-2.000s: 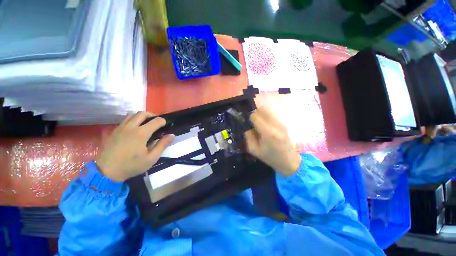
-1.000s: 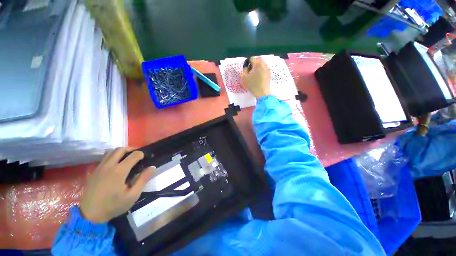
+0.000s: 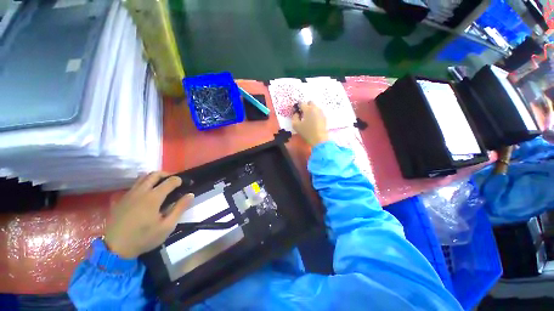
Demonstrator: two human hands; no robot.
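An open tablet unit [image 3: 209, 223] with a silvery-white battery, black ribbons and a yellow spot lies in a black foam tray [image 3: 296, 182]. My left hand [image 3: 143, 212] grips the tray's left end, thumb over its inner edge. My right hand [image 3: 311, 123] is over the lower part of the red dot sheet [image 3: 283, 96], fingers bunched, with dark fingertips. Whether it holds anything is too small to tell. A sheet with dark dots [image 3: 333, 97] lies beside the red one.
Blue bin [image 3: 212, 102] of small metal parts and a teal-handled tool [image 3: 254, 101] lie beyond the tray. White sleeves [image 3: 115, 115] are stacked at left. Black trays [image 3: 406, 130] stand at right, near another person's blue sleeve [image 3: 516, 182]. Blue crate [image 3: 477, 267] below.
My right hand left the tablet's right end and reached to the dot sheets, then shifted slightly down toward me. My left hand stays on the tray. The view has shifted.
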